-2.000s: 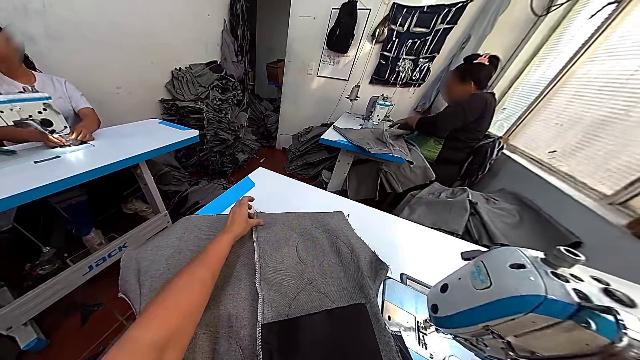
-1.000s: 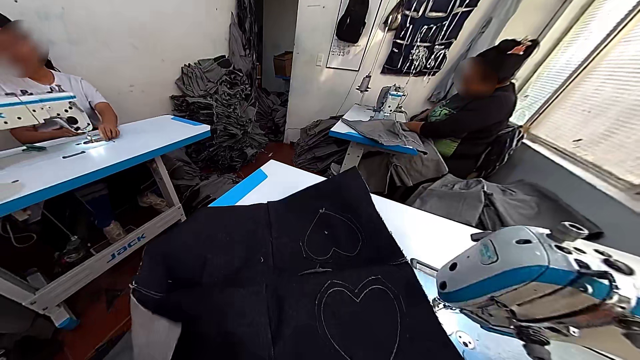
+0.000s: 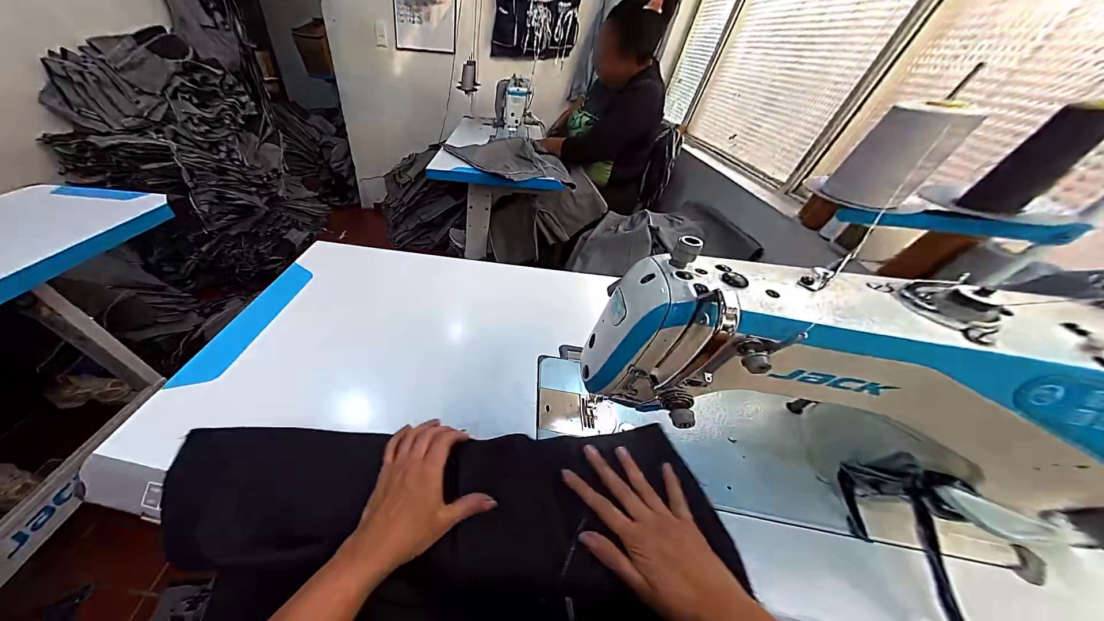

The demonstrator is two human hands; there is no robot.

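Note:
Black fabric (image 3: 285, 483) lies over the front edge of the white sewing table, part of it hanging down on the left. My left hand (image 3: 414, 492) rests on the middle of the cloth, its thumb spread from the fingers. Flat on the right part lies my right hand (image 3: 642, 526), fingers spread, beside a faint pale line on the cloth. The fabric's far edge is just in front of the needle and presser foot area (image 3: 591, 414) of a Jack sewing machine (image 3: 819, 362). Most of the fabric's lower part is out of frame.
Two thread cones (image 3: 906, 151) stand at the right behind the machine. Another white table (image 3: 69, 228) is at the left. Piles of grey cloth (image 3: 164, 129) fill the back left. A person (image 3: 617, 112) sits at a further sewing machine (image 3: 515, 103) by the window.
The black fabric with chalked hearts, spread out a second ago, now lies lower, at the table's front edge, with both my hands on it. The view has turned to the right and down.

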